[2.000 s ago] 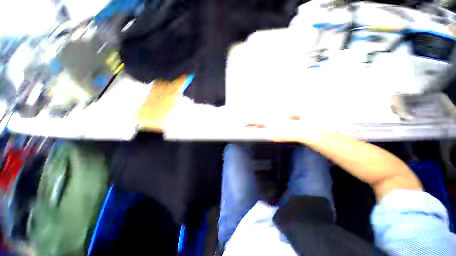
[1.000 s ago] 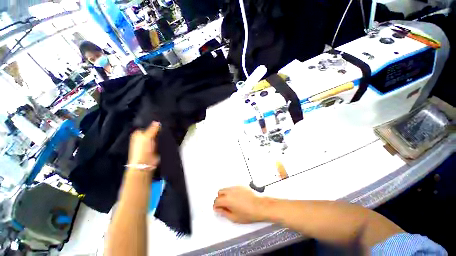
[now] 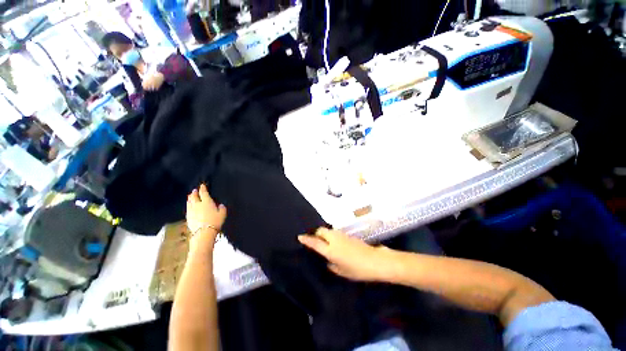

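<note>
A large black garment [image 3: 240, 158] lies heaped on the table left of the white sewing machine [image 3: 439, 89]. A long part of it runs over the front edge toward my lap. My left hand [image 3: 205, 211] is at the garment's left edge, fingertips on the cloth. My right hand [image 3: 340, 252] is at its right edge near the table front, thumb and fingers at the cloth. The undersides of both hands are hidden, so a firm grip cannot be confirmed. The needle area [image 3: 351, 134] has no cloth under it.
A small open box with shiny wrapped contents [image 3: 525, 131] is right of the machine. A brown patch [image 3: 171, 264] is on the table at left, near a grey-green machine part [image 3: 65, 236]. A masked person [image 3: 141, 68] is beyond. Something blue [image 3: 549, 212] is below right.
The black garment now extends toward me over the table's front edge. My right hand has come from the bare tabletop onto the cloth. My left hand is slightly lower on the cloth.
</note>
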